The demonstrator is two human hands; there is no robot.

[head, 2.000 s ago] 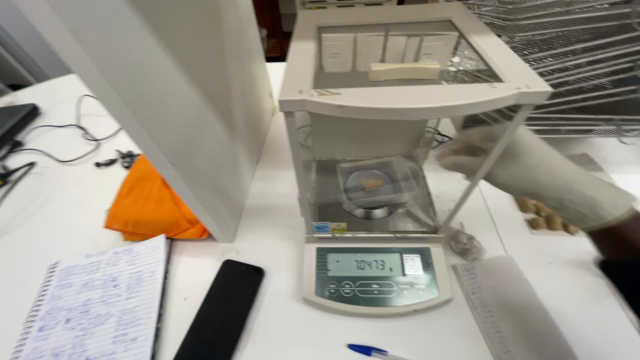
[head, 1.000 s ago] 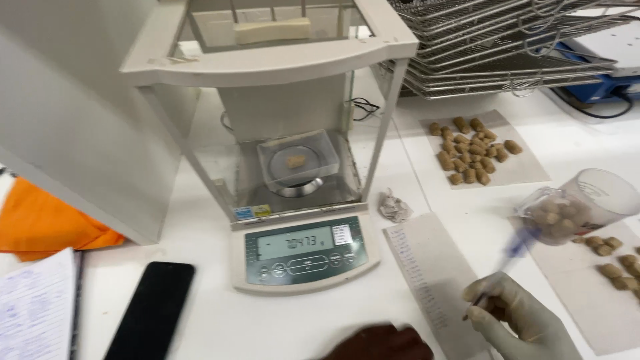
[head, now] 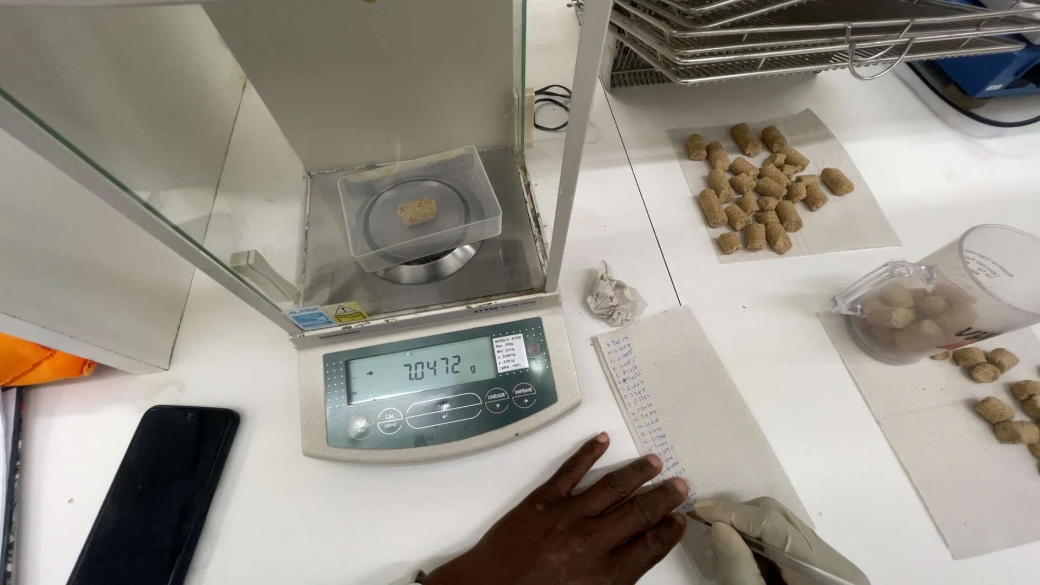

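My bare left hand (head: 581, 520) lies with spread fingers on the table, its fingertips on the left edge of a paper sheet (head: 707, 406) with a handwritten column. In my gloved right hand (head: 760, 540) is a pen (head: 780, 556), its tip on the paper beside my left fingers. An analytical balance (head: 439, 390) stands ahead; its display reads 7.0472 g. Inside its glass chamber, a clear plastic tray (head: 487, 215) rests on the round pan, holding one brown pellet (head: 417, 212).
Brown pellets (head: 768, 183) lie on a paper at the upper right. A clear plastic jug (head: 934, 301) with pellets lies tilted on another paper (head: 902, 439). Crumpled paper (head: 613, 296) sits beside the balance, a black phone (head: 154, 496) at left, wire racks (head: 731, 41) behind.
My right hand has moved from beside the balance chamber to the written sheet, and now holds a pen. My left hand has come onto the sheet's edge. The view has moved closer.
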